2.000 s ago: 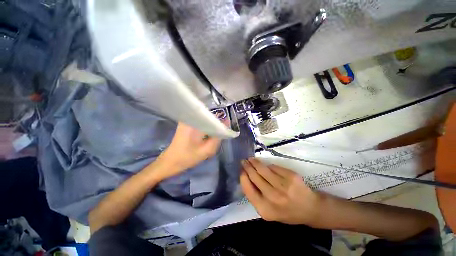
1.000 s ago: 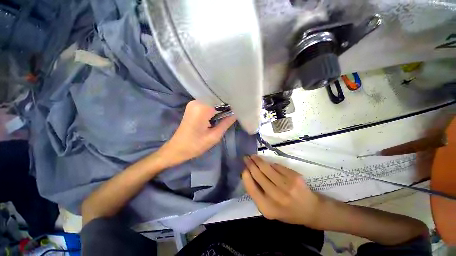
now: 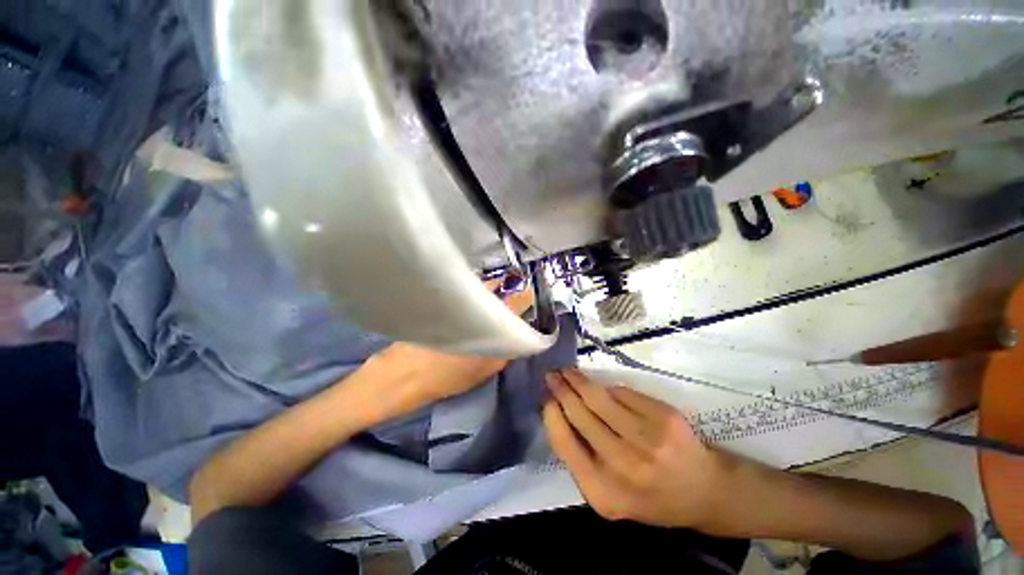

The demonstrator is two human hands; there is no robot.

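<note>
The grey-blue garment piece (image 3: 270,326) lies bunched left of and under the hands, its edge at the presser foot (image 3: 545,294). My left hand (image 3: 421,376) reaches over the cloth; the machine head hides most of its fingers, and a fingertip shows beside the foot. My right hand (image 3: 629,449) has its fingers together, gripping the cloth edge just below the foot; its thumb is hidden. A narrow grey binding tape (image 3: 775,402) runs from the needle area right to the orange tape reel (image 3: 1003,371).
The sewing machine head (image 3: 337,191) with a black ribbed knob (image 3: 670,222) hangs over the hands. Black thread snips (image 3: 750,218), an orange-blue cutter (image 3: 793,197) and a wooden-handled awl (image 3: 932,346) lie on the white table (image 3: 719,275). More cloth is heaped left.
The view has shifted, and the machine head now covers more of my left hand than one second ago. My right hand stays at the cloth edge.
</note>
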